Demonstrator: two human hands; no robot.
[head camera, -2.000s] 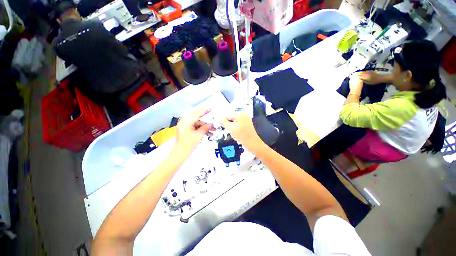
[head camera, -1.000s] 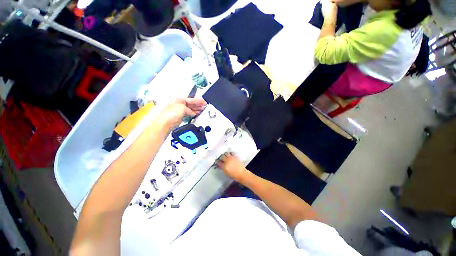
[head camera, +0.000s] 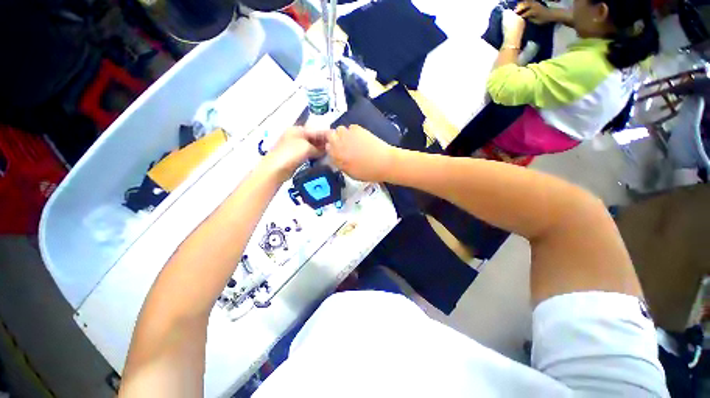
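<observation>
My left hand (head camera: 294, 151) and my right hand (head camera: 354, 152) meet fingertip to fingertip above the right end of the white sewing machine head (head camera: 300, 241). The fingers of both are pinched; any thread between them is too fine to see. The black device with a bright blue face (head camera: 318, 189) sits on the head just below my hands. Round metal parts (head camera: 272, 239) show further left on the head. A clear plastic bottle (head camera: 318, 89) stands behind my hands.
A pale-blue trough (head camera: 58, 225) behind the table holds a yellow-orange item (head camera: 187, 161) and scraps. Dark fabric panels (head camera: 427, 260) hang at the right. A dark cloth (head camera: 389, 39) lies beyond the bottle. A person in a yellow-green sleeve (head camera: 537, 82) works at the neighbouring station.
My right hand has risen from the table's front side to meet my left hand above the blue-faced device. My left hand has moved slightly. The view has shifted.
</observation>
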